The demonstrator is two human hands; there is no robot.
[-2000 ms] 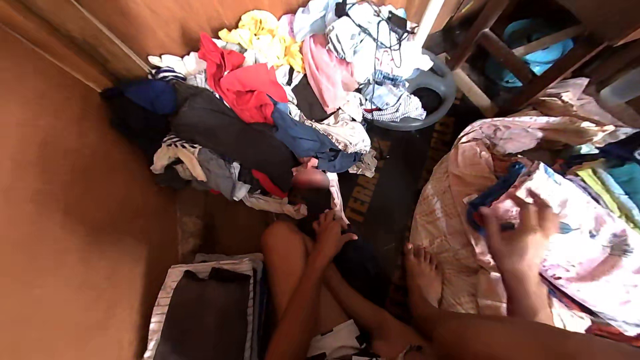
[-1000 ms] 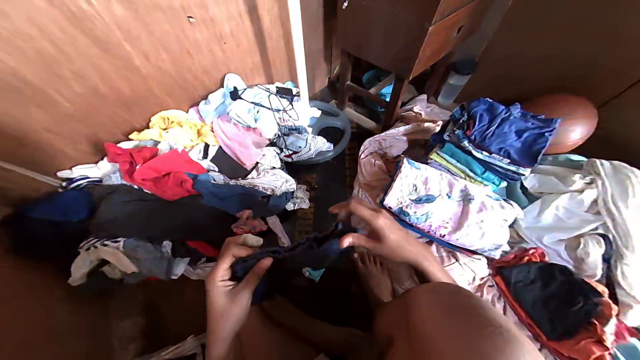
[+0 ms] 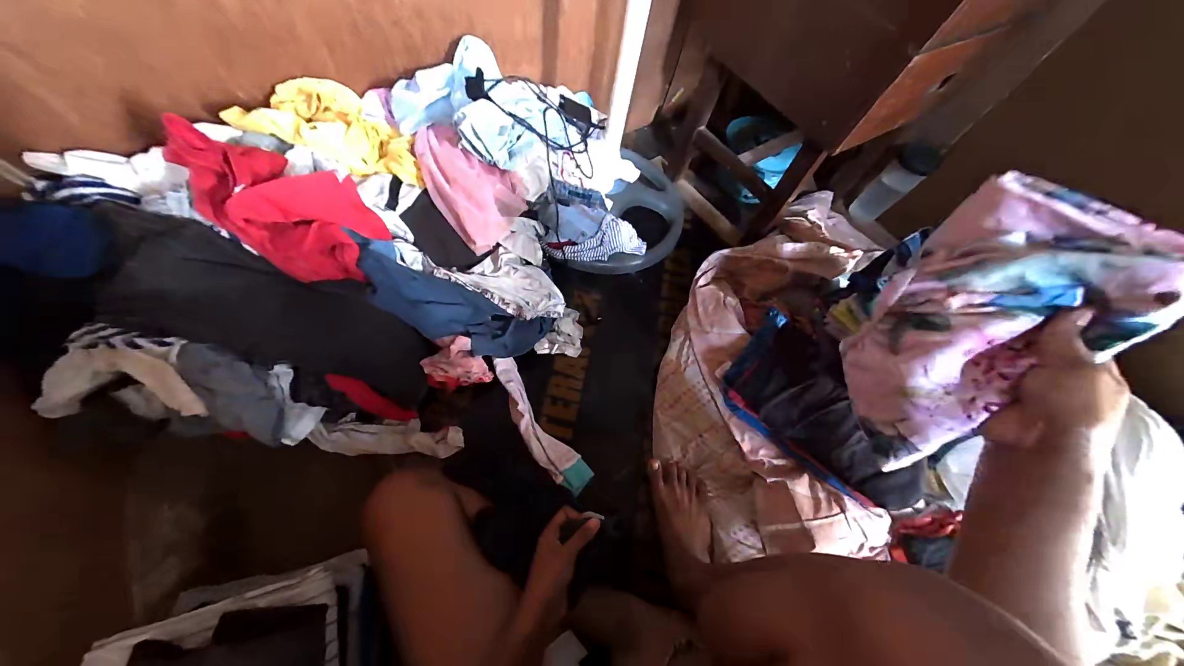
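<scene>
My right hand (image 3: 1054, 370) grips a pink floral cloth (image 3: 962, 314) and holds it up at the right, over a dark garment with blue edging (image 3: 805, 416). Low in the middle, my left hand (image 3: 564, 546) has its thumb and fingers closed on a dark cloth (image 3: 509, 518) between my legs; its outline is hard to make out. Just above that hand lies a narrow pale pink fabric piece with a green end (image 3: 541, 430). The dark garment rests on a pinkish plaid cloth (image 3: 777, 518).
A large heap of clothes, with a red garment (image 3: 296, 213) on it, lies at the left. Black cables (image 3: 546, 116) and a grey basin (image 3: 657, 203) are behind it. Folded striped cloth (image 3: 231, 610) sits lower left. Wooden furniture (image 3: 731, 176) and white fabric (image 3: 1147, 499) stand or lie right.
My right hand has moved right and now holds up the floral cloth, which lay flat on the pile before. My left hand has moved toward the middle, lower down.
</scene>
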